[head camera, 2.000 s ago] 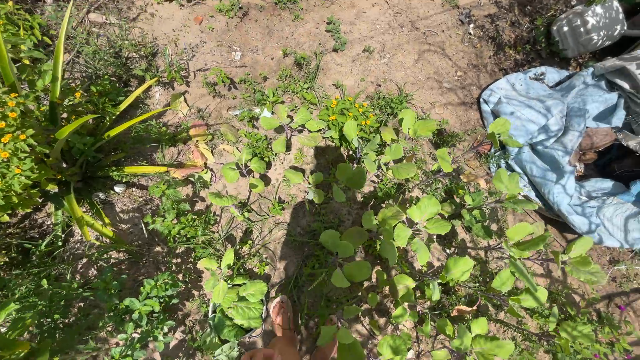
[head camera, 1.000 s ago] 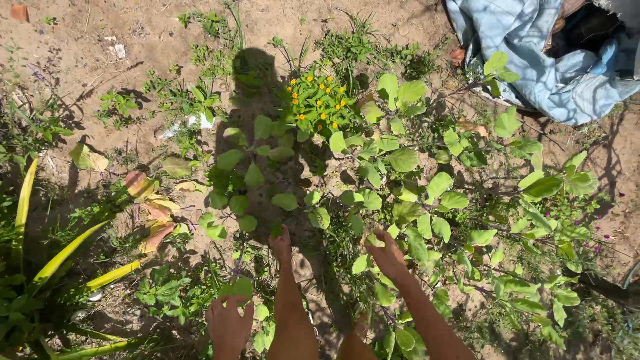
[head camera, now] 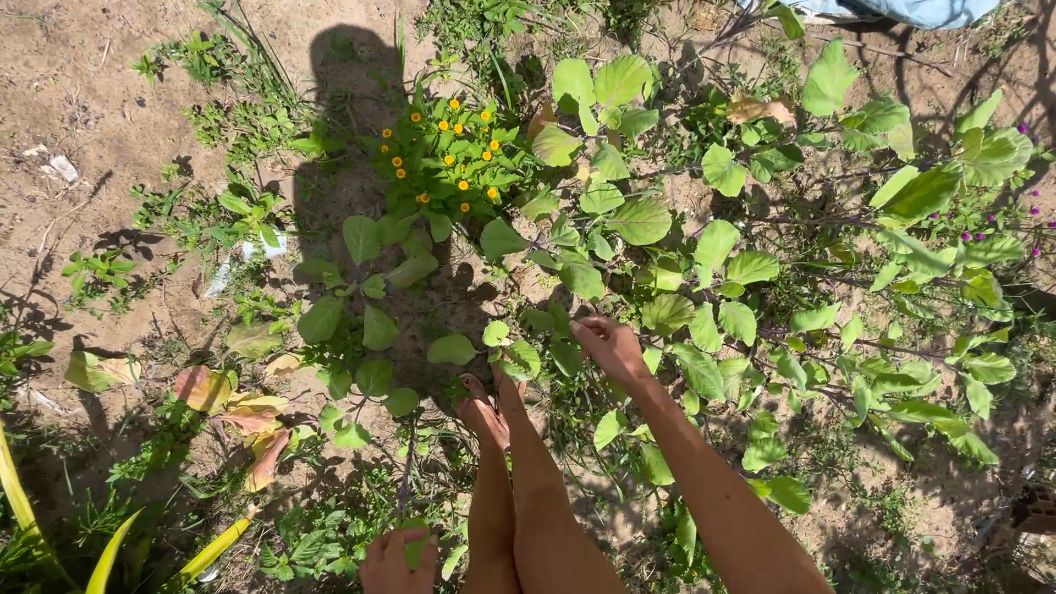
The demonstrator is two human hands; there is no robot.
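My left hand (head camera: pixel 400 563) is at the bottom edge, its fingers curled around a small green leaf (head camera: pixel 416 548). My right hand (head camera: pixel 612 348) reaches in among broad-leaved plants with purplish stems; its thumb and fingertips meet beside a dim green leaf (head camera: pixel 566 353), and whether they pinch it is unclear. Between the two arms are my bare legs and feet (head camera: pixel 485 417), next to round leaves (head camera: pixel 451 350). Another broad-leaved plant (head camera: pixel 379 328) stands left of the feet, partly in my shadow.
A clump of orange-yellow flowers (head camera: pixel 450 157) grows beyond my feet. Yellowed and reddish leaves (head camera: pixel 262 417) lie at left, above long yellow-green blades (head camera: pixel 216 546). Blue cloth (head camera: pixel 932 10) shows at the top edge, white scraps (head camera: pixel 63 168) on the sandy soil.
Both hands, out of view two seconds ago, are now among the plants. Since one second ago, a leaf shows plainly in my left hand's fingers. The view has moved closer to the plants.
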